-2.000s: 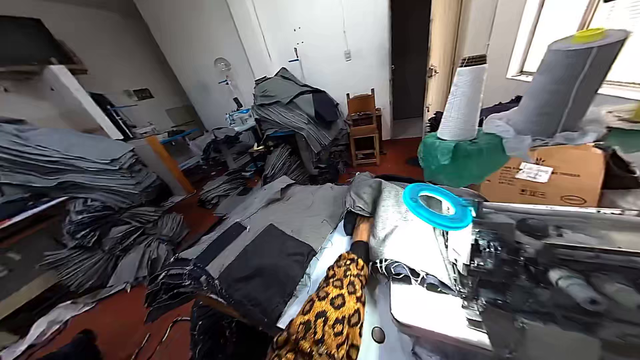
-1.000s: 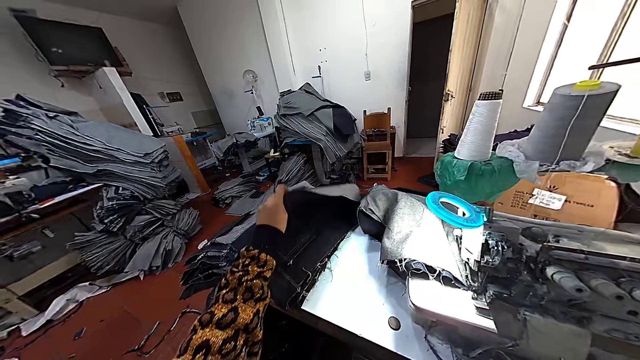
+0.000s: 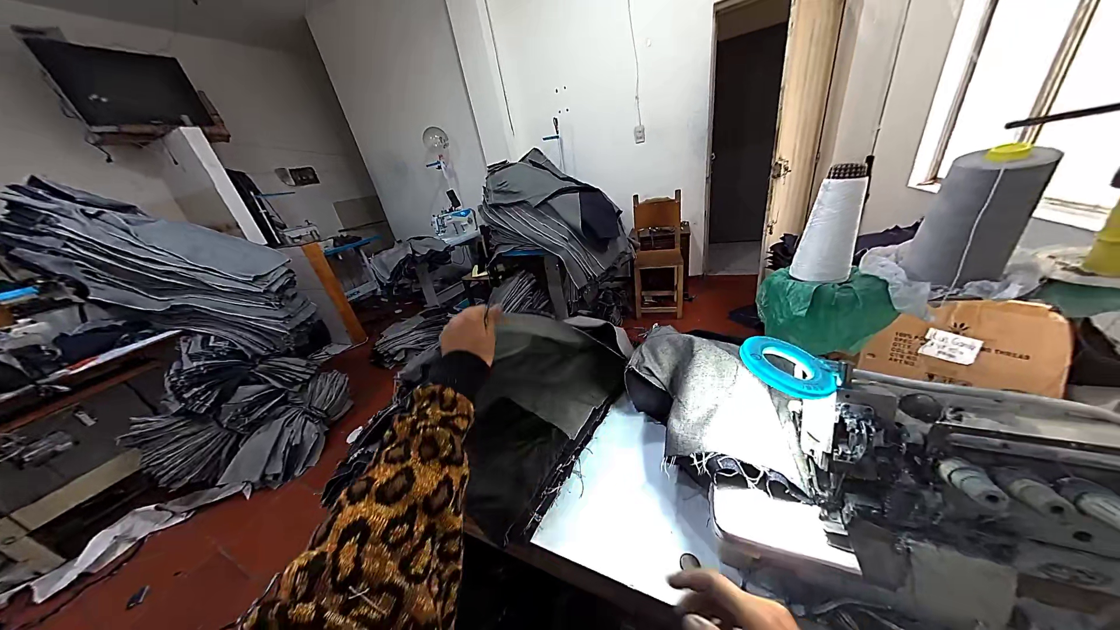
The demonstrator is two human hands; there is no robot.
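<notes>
My left hand [image 3: 470,336], in a leopard-print sleeve, grips the upper left edge of a dark grey denim piece [image 3: 534,420] that hangs over the left side of the white sewing table [image 3: 612,499]. At the bottom, my right hand [image 3: 731,599] is partly in view by the table's front edge, close to a small dark round spot; whether it holds anything cannot be told. Another grey denim piece [image 3: 713,394] with frayed edges lies at the presser foot of an overlock sewing machine [image 3: 875,464], beneath a blue ring-shaped lamp [image 3: 787,367].
Stacked denim panels [image 3: 175,262] and tied bundles [image 3: 254,420] stand at left. Another denim pile [image 3: 551,210] sits behind, beside a wooden chair [image 3: 658,254]. Thread cones [image 3: 831,223] and a cardboard box [image 3: 1006,346] are behind the machine.
My left hand has moved left and up from beside the machine's cloth, and the dark denim piece is now lifted at its edge. My right hand has come into view at the bottom.
</notes>
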